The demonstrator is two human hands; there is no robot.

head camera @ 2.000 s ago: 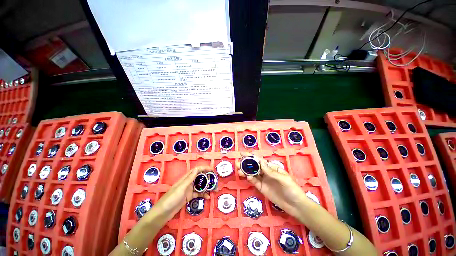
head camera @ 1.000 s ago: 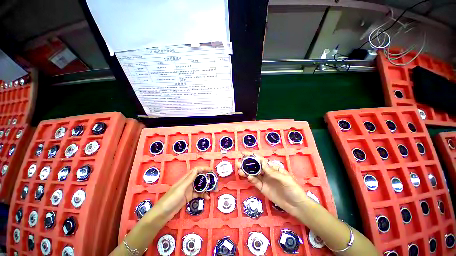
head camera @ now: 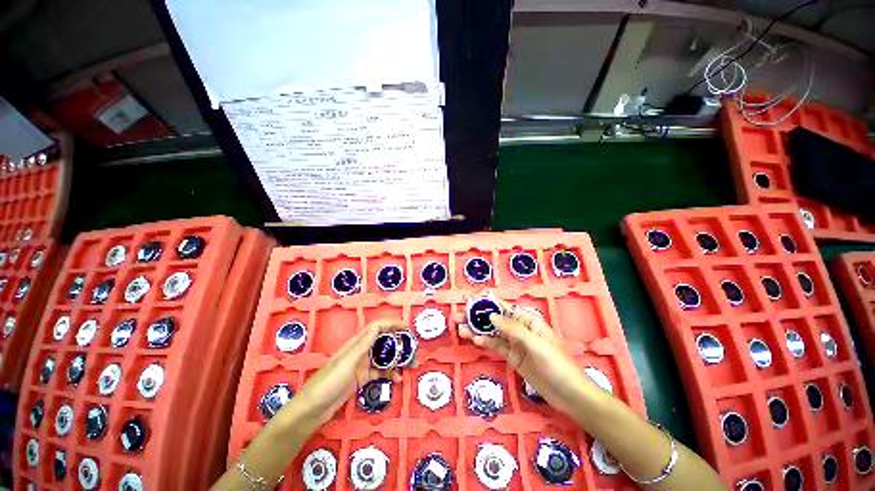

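My left hand holds two round smartwatch bodies side by side, dark faces up with small purple marks. My right hand holds one smartwatch body, face up, with a light mark lit on it; a fingertip lies on its glass. Both hands are above the orange-red foam compartment tray. Its back row holds dark faces up. The nearer rows hold mostly silver and dark units, face down. My hands and forearms hide some pockets.
Stacked trays stand at left, a neighbouring tray at right. A work instruction sheet is on a black board behind the tray. A black pad lies on the far right tray, near a white cable.
My right thumb or fingertip has moved onto the face of its watch body, and the mark on that display looks different. My left hand has hardly moved.
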